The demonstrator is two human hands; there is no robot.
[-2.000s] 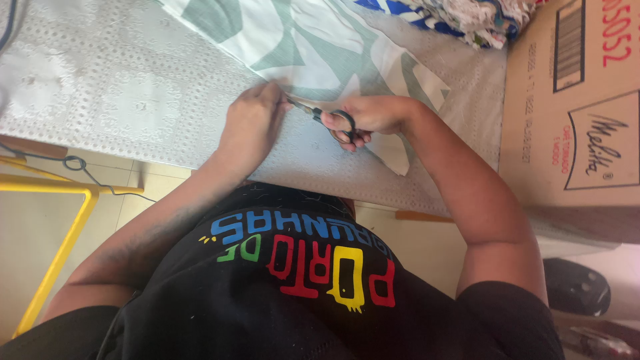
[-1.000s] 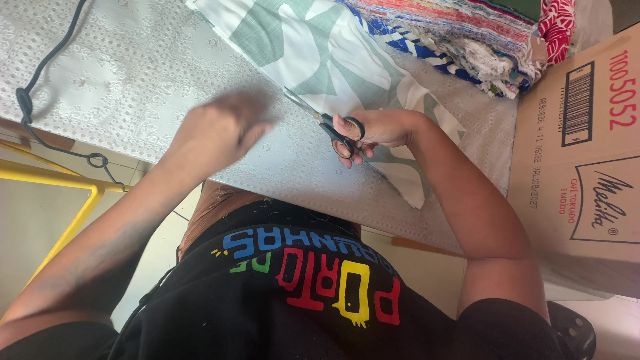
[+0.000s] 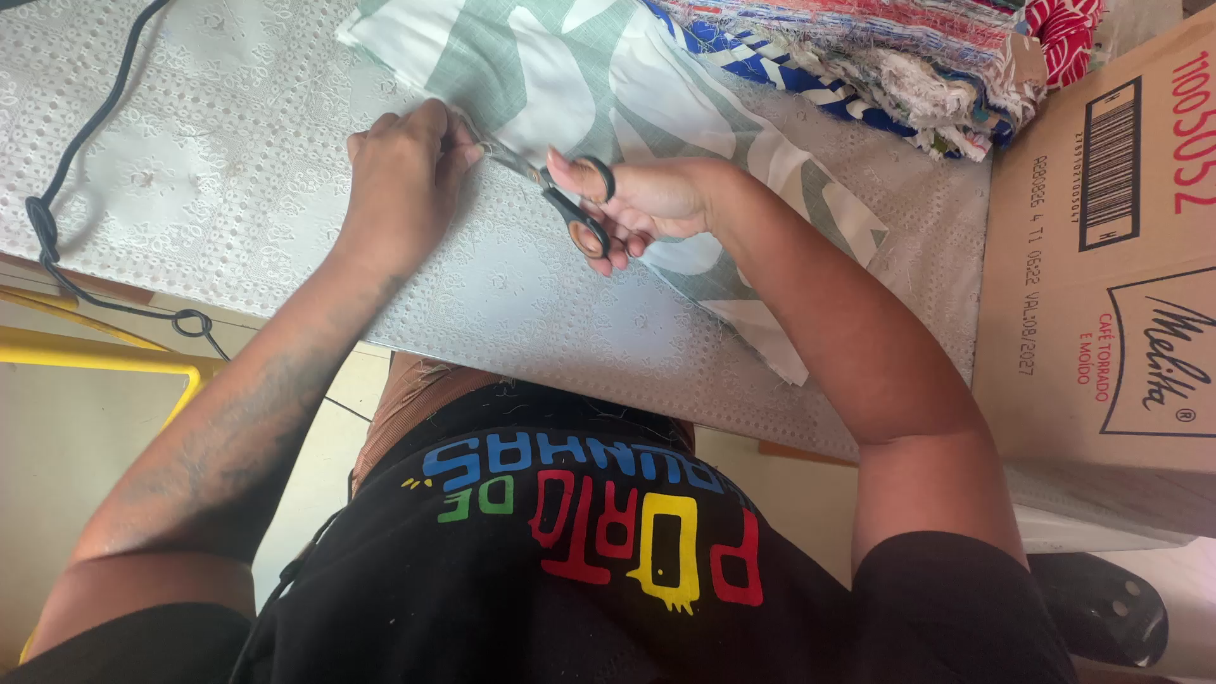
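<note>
A length of green and white patterned fabric (image 3: 589,81) lies across the table, its near edge running diagonally past both hands. My left hand (image 3: 404,176) pinches the fabric's edge between thumb and fingers. Black-handled scissors (image 3: 560,199) are in my right hand (image 3: 646,204), with thumb and fingers through the loops. Their blades point left, toward my left fingertips, and lie at the fabric's edge; whether the blades are fully closed I cannot tell.
A lace-patterned plastic tablecloth (image 3: 218,161) covers the table. A knotted dark cord (image 3: 81,142) hangs over the left edge near a yellow metal frame (image 3: 95,351). Piled, frayed textiles (image 3: 912,76) lie at the back right, beside a cardboard box (image 3: 1092,285).
My left hand, off the fabric and blurred one second ago, is back at its edge by the scissor tips. The scissors have stayed in my right hand. The view has shifted somewhat.
</note>
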